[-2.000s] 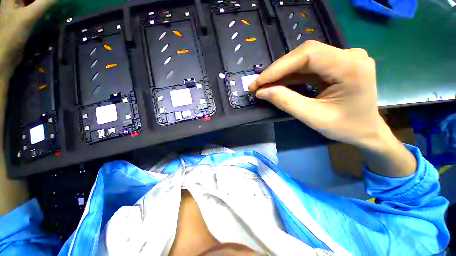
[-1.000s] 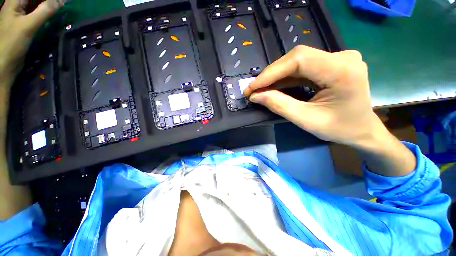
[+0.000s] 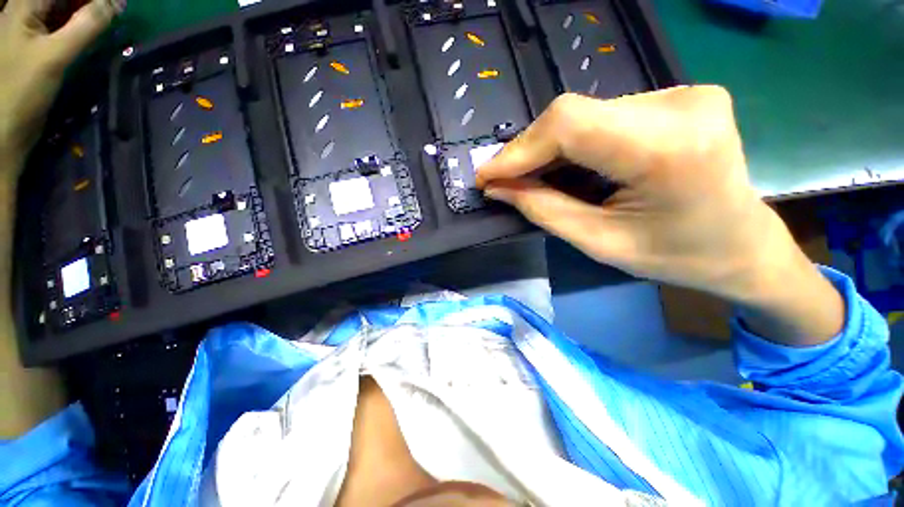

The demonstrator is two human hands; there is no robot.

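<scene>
A black foam tray (image 3: 327, 265) holds several black phone mid-frames side by side, with white squares, orange strips and pale ovals. My right hand (image 3: 634, 188) is over the circuit board end of the fourth phone from the left (image 3: 466, 84). Its thumb and index fingertips are pinched together at the white square and partly cover it; whether they hold something tiny is hidden. My left hand (image 3: 45, 64) is at the top left, behind the tray's left end, partly cut off by the picture's edge. Its visible fingers are apart, and nothing shows in it.
A green mat (image 3: 793, 109) lies under the tray, its edge at the right. A blue bin (image 3: 773, 6) is cut off at the top right. A white piece shows at the top edge. Dark parts with a white square (image 3: 171, 404) are below the bench edge at the lower left.
My right hand has shifted a little left along the fourth phone's board area, fingertips still pinched. My left hand came further into view, then stayed nearly still. The tray view shifted slightly.
</scene>
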